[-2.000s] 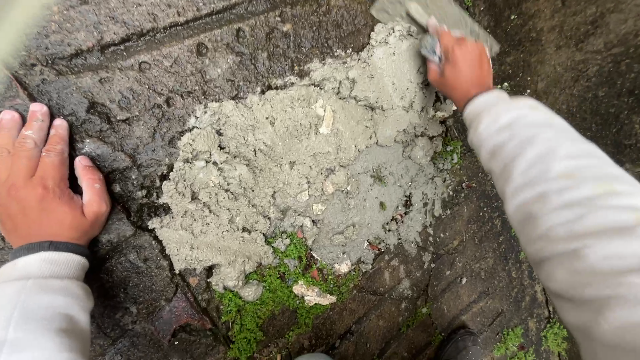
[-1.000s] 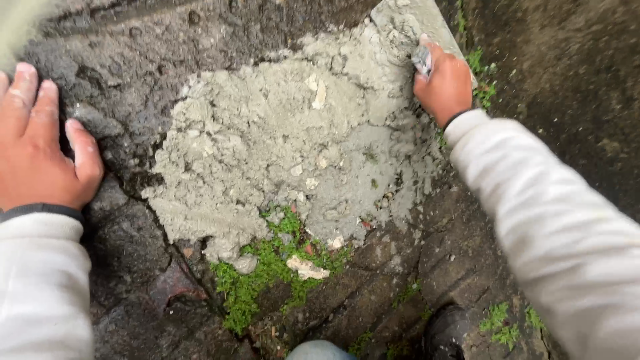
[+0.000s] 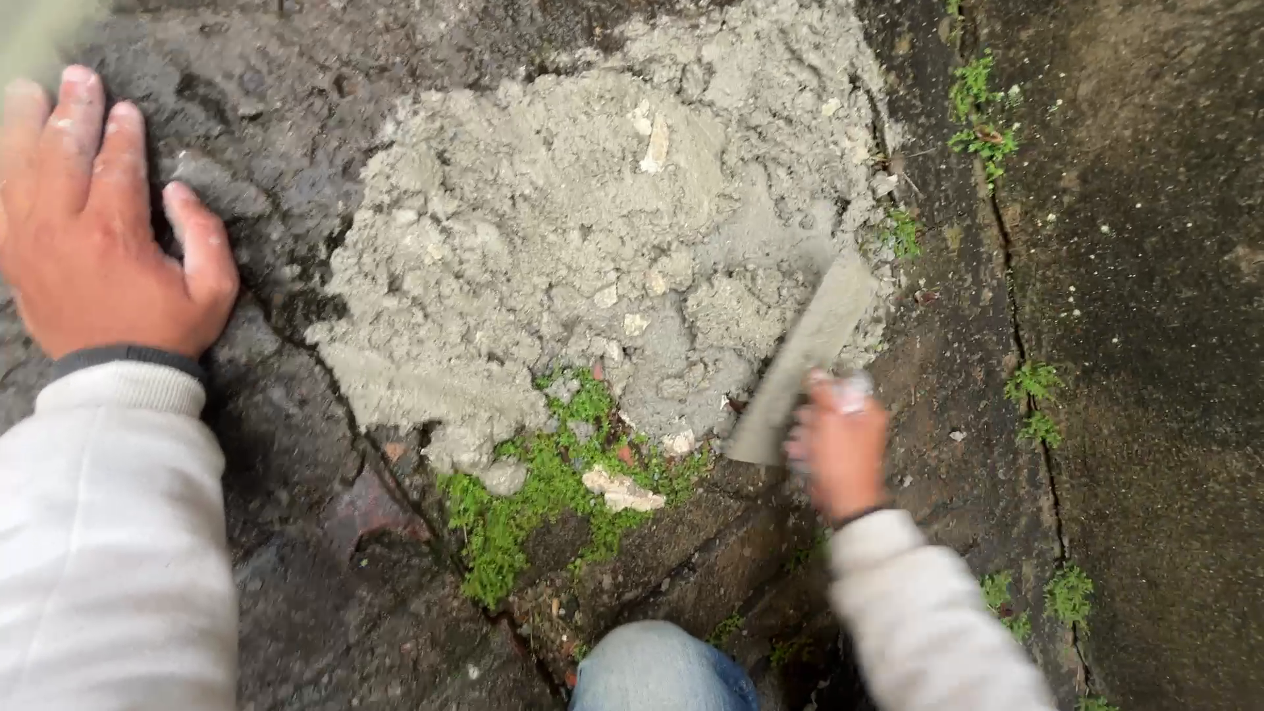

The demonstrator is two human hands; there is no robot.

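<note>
Wet grey mortar (image 3: 553,227) lies in a rough, lumpy patch over the stone ground. My right hand (image 3: 844,444) grips the handle of a steel trowel (image 3: 805,360) at the patch's lower right edge; the blade is tilted, smeared with mortar, and slightly blurred. Flat on the dark stone to the left of the mortar rests my left hand (image 3: 118,217), holding nothing, fingers spread a little and dusted with grey.
Green moss (image 3: 513,513) grows along the mortar's lower edge, with a pale stone chip (image 3: 622,490) on it. A long crack with small weeds (image 3: 1037,385) runs down the right. My jeans-covered knee (image 3: 662,671) shows at the bottom.
My right hand has brought the trowel from the top right of the mortar down to its lower right edge. My left hand stays on the stone.
</note>
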